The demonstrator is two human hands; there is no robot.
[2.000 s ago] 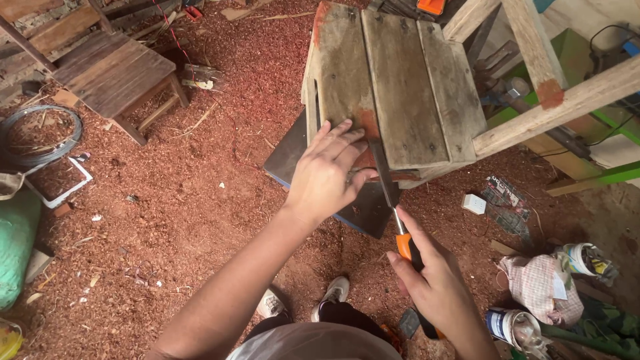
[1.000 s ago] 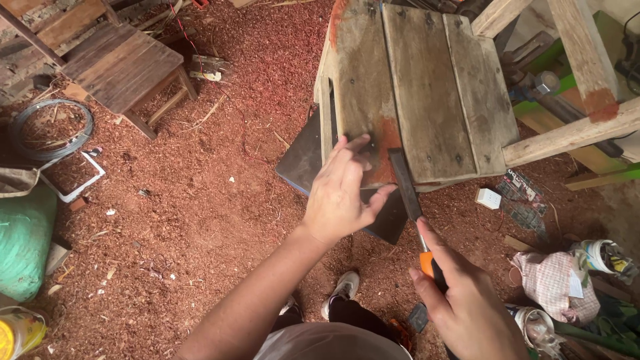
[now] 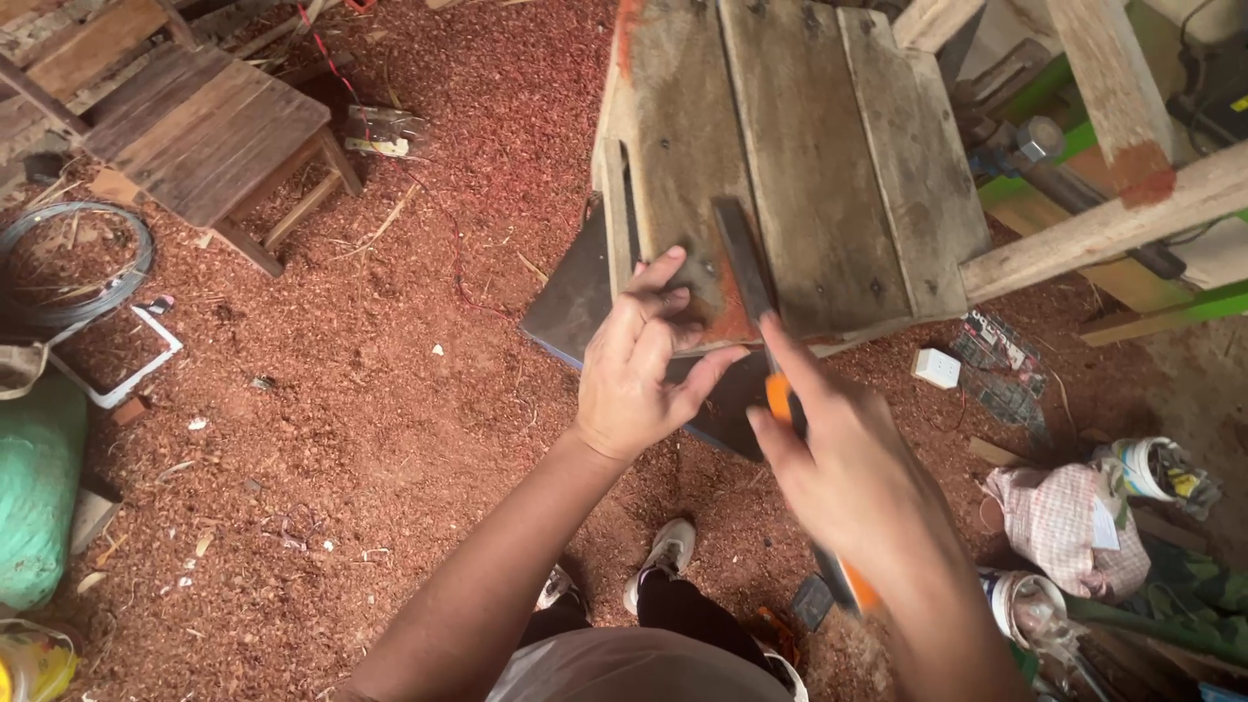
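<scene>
A wooden piece of furniture with a seat of planks [image 3: 819,146] stands in front of me, reddish-brown filler [image 3: 726,292] smeared near its front corner. My right hand [image 3: 848,468] grips a steel file or rasp [image 3: 743,258] by its orange and black handle, index finger along the metal. The blade lies over the front plank beside the reddish patch. My left hand [image 3: 643,361] rests with its fingertips on the plank's left front corner, fingers apart, thumb near the front edge; it holds nothing. A dark flat board [image 3: 575,283] is partly hidden beneath the seat.
A small wooden chair [image 3: 210,136] stands at the upper left, near a wire coil [image 3: 136,263] and a green sack [image 3: 39,487]. Shavings cover the floor. A white socket box [image 3: 937,368], a checked cloth bag [image 3: 1063,526] and buckets [image 3: 1024,604] lie to the right.
The file's blade has moved from the seat's front edge farther up over the plank. My left hand stays at the corner. The view has shifted somewhat.
</scene>
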